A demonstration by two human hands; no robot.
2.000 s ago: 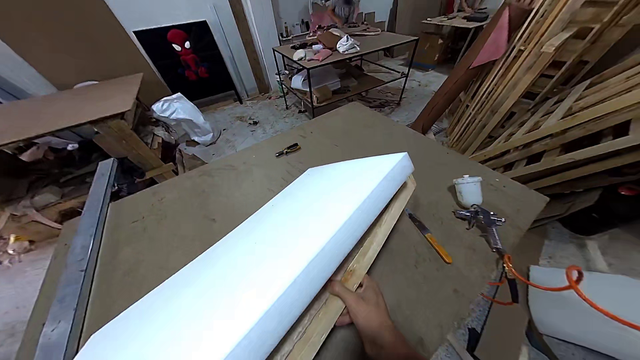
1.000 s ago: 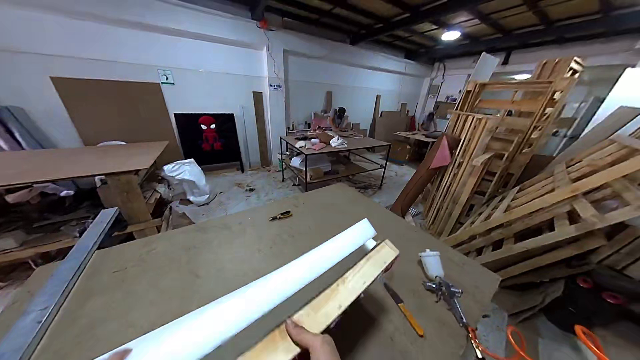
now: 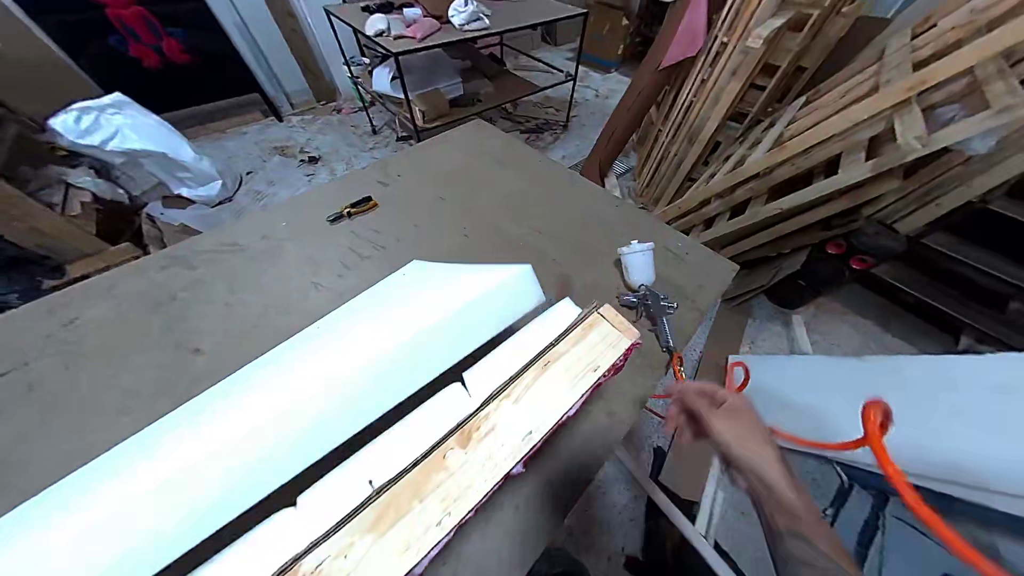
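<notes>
My right hand [image 3: 708, 412] is beside the table's right edge, just below the handle of a spray gun [image 3: 652, 308] with a white cup; it is blurred, and whether it touches the orange air hose [image 3: 876, 432] cannot be told. A wooden frame piece [image 3: 488, 448] with red fabric along its lower edge lies on the table [image 3: 264, 304], with white foam strips [image 3: 384, 464] along its other side. Left of it rests a long white foam slab [image 3: 288, 376], separated by a dark gap. My left hand is out of view.
Yellow-handled pliers [image 3: 352, 210] lie on the table's far part. Wooden pallets [image 3: 848, 128] lean at the right. A metal-framed table [image 3: 480, 36] stands behind, and a white sack [image 3: 140, 148] sits on the floor at the left. A white sheet [image 3: 888, 384] is at the right.
My right hand has let go of the wooden piece and moved right toward the spray gun. The wooden piece now lies with its plywood side up. The orange-handled cutter seen earlier no longer shows.
</notes>
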